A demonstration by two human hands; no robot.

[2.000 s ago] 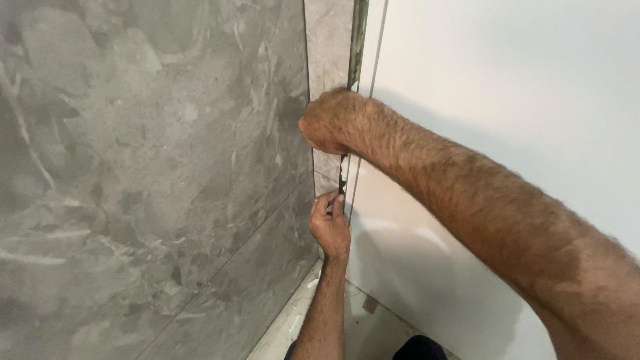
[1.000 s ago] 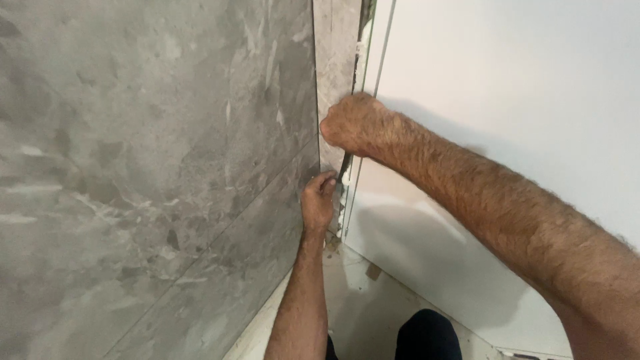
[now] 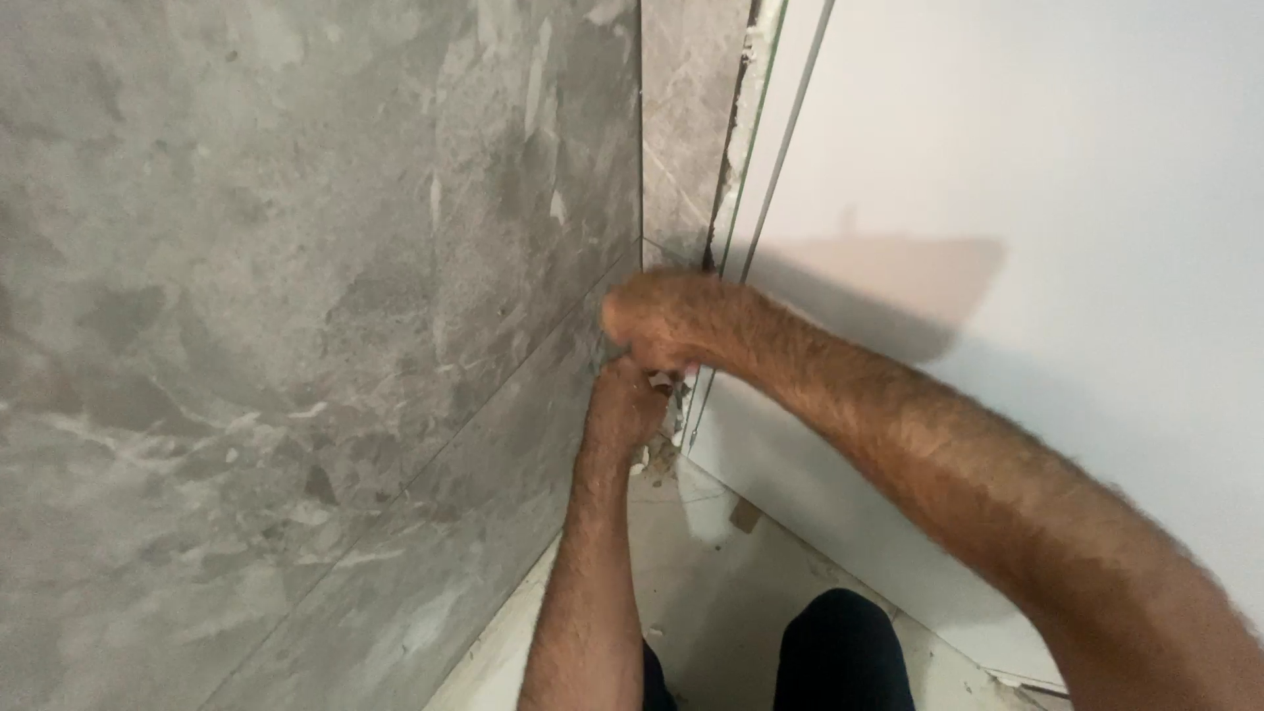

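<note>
My right hand (image 3: 662, 316) is bent down at the wrist against the narrow tile strip (image 3: 686, 118) in the corner; its fingers are mostly hidden behind it. Just below, my left hand (image 3: 627, 405) is curled close to the jagged edge, near the right hand's underside. A small dark thing, too blurred to name, shows by the left fingers. Between the tile strip and the white panel (image 3: 1086, 178) runs a gap with rough whitish filler (image 3: 736, 148) and a green-edged strip. Whether either hand holds something cannot be made out.
A large grey marbled tile wall (image 3: 296, 247) rises on the left. Crumbs of debris (image 3: 657, 459) lie at the foot of the corner on the pale floor (image 3: 711, 583). A small brown piece (image 3: 746, 514) lies by the white panel's base. My dark-clothed knee (image 3: 844, 652) is below.
Both hands have moved down along the corner joint. The hands, apart in the earlier frames, are now close together. The view has shifted, and more of the floor shows than two seconds ago.
</note>
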